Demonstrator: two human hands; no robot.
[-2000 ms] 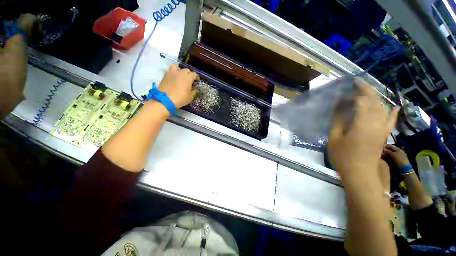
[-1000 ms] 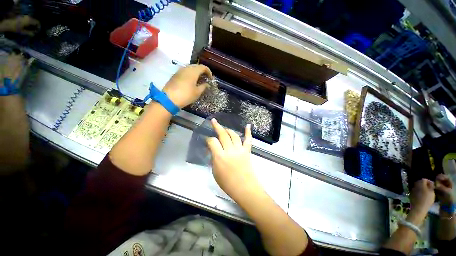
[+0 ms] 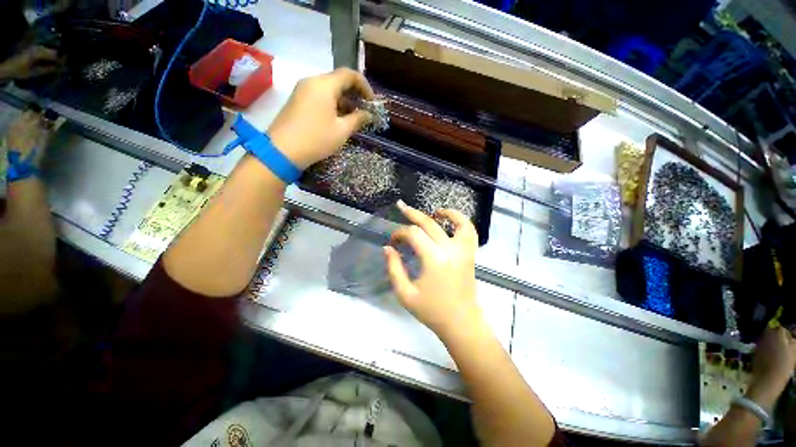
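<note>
The black component tray (image 3: 487, 205) holds two loose heaps of small silvery leaded components, a left heap (image 3: 360, 173) and a right heap (image 3: 445, 197). My left hand (image 3: 316, 120), with a blue wrist strap, is above the tray's upper left side and grips a bunch of leaded components (image 3: 375, 113). My right hand (image 3: 436, 266) is over the front rail, with several fingers spread and fingertips near the right heap. A grey see-through bag (image 3: 362, 257) lies partly behind its fingers; whether they grip it is unclear.
A board panel (image 3: 166, 214) lies between the rails, partly hidden by my left forearm. A cardboard box (image 3: 480, 83) stands behind the tray. A red bin (image 3: 231, 74) is upper left. A filled bag (image 3: 585, 223) and a brown-edged tray (image 3: 641, 196) are right. Neighbours' hands show at both sides.
My right hand has brought the bag from the right to the tray's front, then shifted slightly right. My left hand has risen from the left heap with a bunch of components.
</note>
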